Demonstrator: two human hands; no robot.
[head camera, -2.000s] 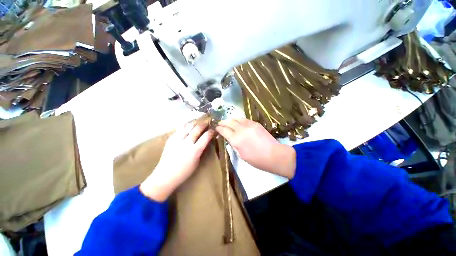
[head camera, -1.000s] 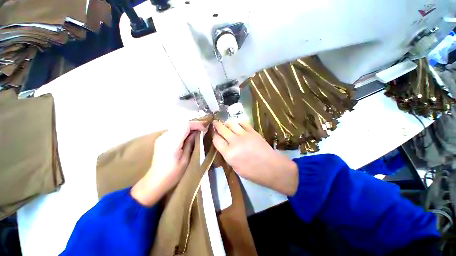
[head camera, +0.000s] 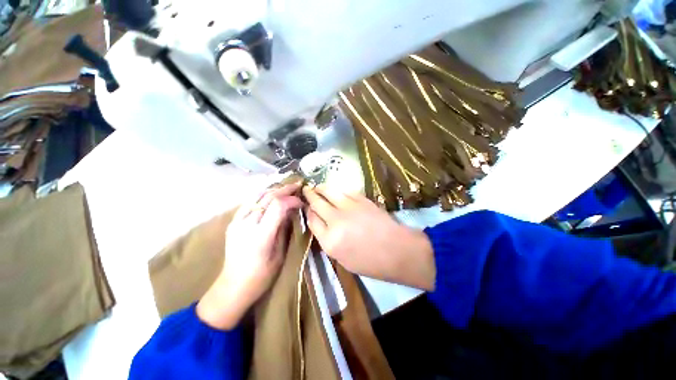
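A tan-brown fabric panel (head camera: 194, 256) lies under my hands and hangs over the table's front edge. A zipper (head camera: 300, 312) with a gold line of teeth runs down along it, beside a white strip (head camera: 326, 315) and a darker brown piece (head camera: 363, 338). My left hand (head camera: 256, 249) grips the panel's top edge near the needle area. My right hand (head camera: 359, 234) has its fingertips on the same edge, close to my left fingers. The sewing machine head (head camera: 296, 67) stands above; my fingertips partly hide the presser foot area.
A zipper bundle (head camera: 433, 130) fans out right of the needle. A smaller bundle (head camera: 626, 74) lies at the far right. A squared panel stack (head camera: 48, 274) is at left, with layered brown pieces (head camera: 52, 59) at upper left. A blue bin (head camera: 593, 208) is below the table's right edge.
The view has tilted and shifted. Compared with one second ago, the zipper's hanging end lies further right, closer to the white strip. Both hands stay at the cloth's top edge.
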